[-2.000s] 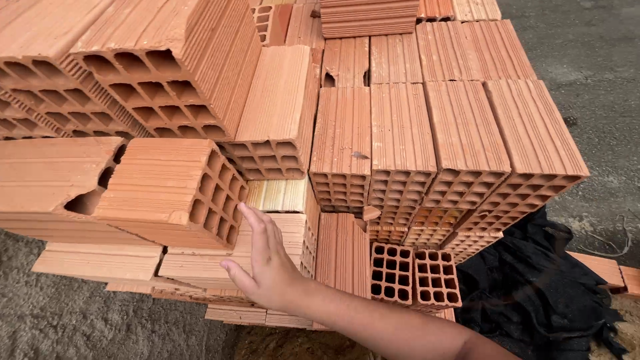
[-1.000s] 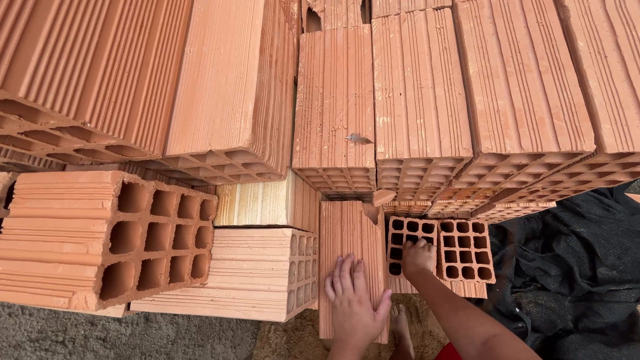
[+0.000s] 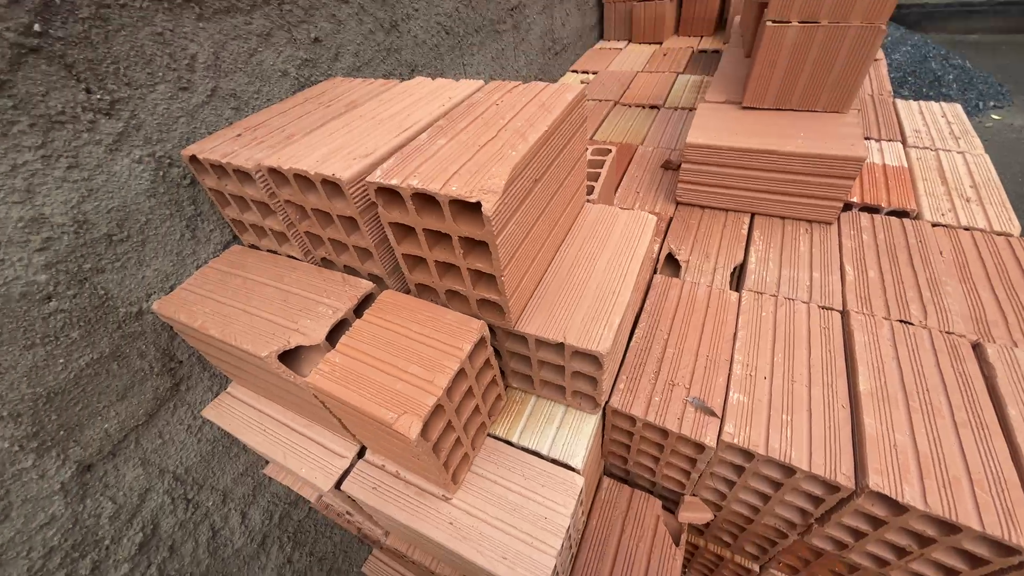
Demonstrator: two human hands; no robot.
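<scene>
Neither of my hands shows in the head view now. Hollow clay bricks are stacked across the view. A short hollow clay brick (image 3: 408,376) lies left of centre, its cell openings facing right, beside a brick with a broken end (image 3: 264,308). Both rest on a lower course, where a pale clay brick (image 3: 480,504) lies. Behind them, a tall brick with open cells (image 3: 480,192) stands next to two similar ones. A yellowish brick (image 3: 548,428) shows in a gap, and a ribbed brick with a chipped edge (image 3: 628,532) sits low at the bottom.
A rough cement-rendered wall (image 3: 104,200) runs along the left. Stacked bricks (image 3: 788,376) fill the right side, with a loose brick (image 3: 768,160) on top farther back. A small brick shard (image 3: 694,510) lies near the bottom. Dark gravel (image 3: 936,72) is heaped at the far right.
Both hands, seen one second ago at the ribbed brick and an upright hollow brick low in the stack, have left view. The view has swung up and left.
</scene>
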